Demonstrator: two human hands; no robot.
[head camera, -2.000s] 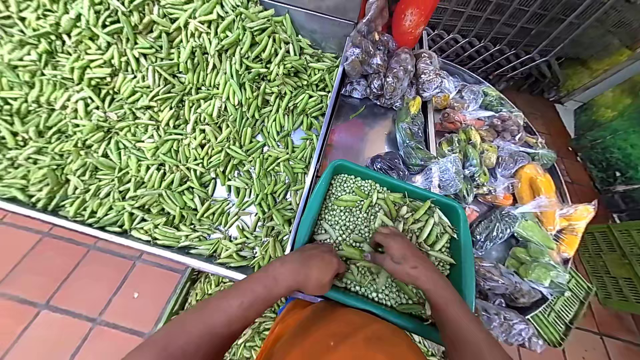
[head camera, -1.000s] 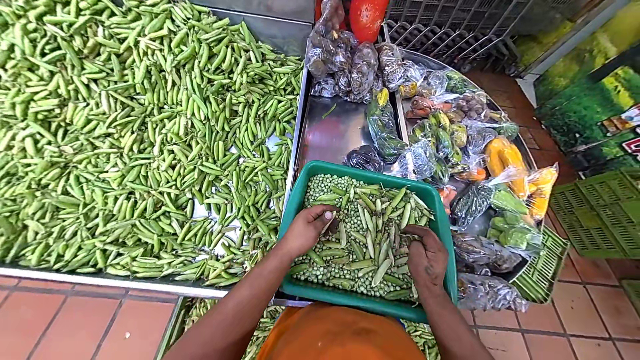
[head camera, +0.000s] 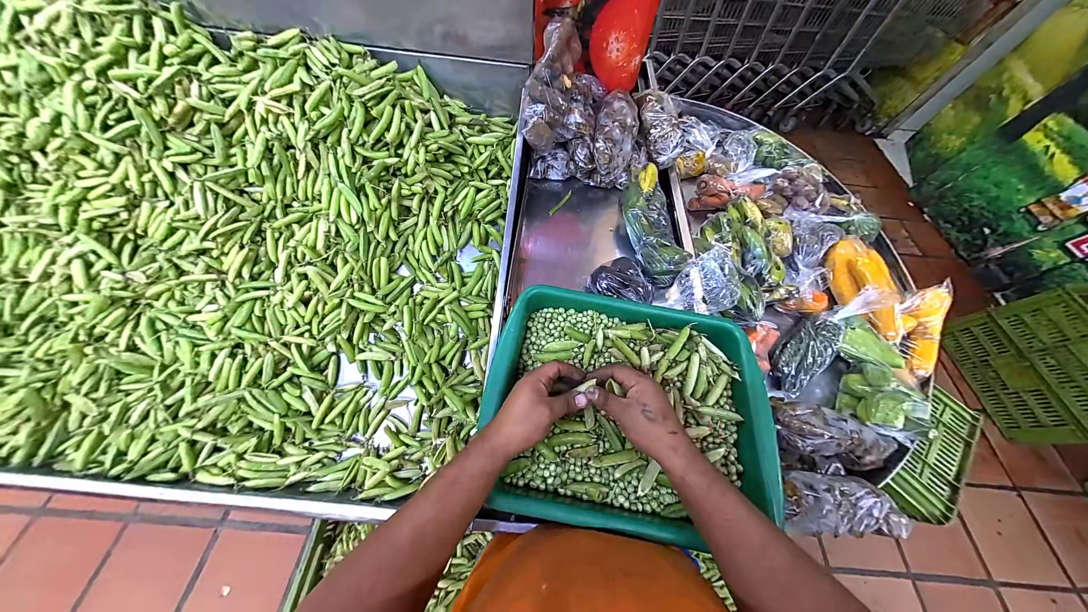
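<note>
A green plastic tub (head camera: 761, 442) holds shelled peas (head camera: 565, 327) with pea pods (head camera: 693, 370) lying over them. Above the middle of the tub my left hand (head camera: 535, 404) and my right hand (head camera: 637, 408) meet at the fingertips. Between them they pinch a pea pod (head camera: 586, 387), partly hidden by the fingers. On the left, a wide metal display bin (head camera: 170, 493) is heaped with unshelled pea pods (head camera: 255, 255).
Right of the bin, a metal tray (head camera: 565, 246) carries bagged vegetables (head camera: 739, 238) behind and beside the tub. Green plastic crates (head camera: 1028, 357) stand at the far right. Below the bin's edge is a crate of pods (head camera: 459, 569). Shopping carts (head camera: 765, 59) stand at the back.
One second ago my hands were apart at the two sides of the tub; now they have come together over its middle, with a pod between the fingers.
</note>
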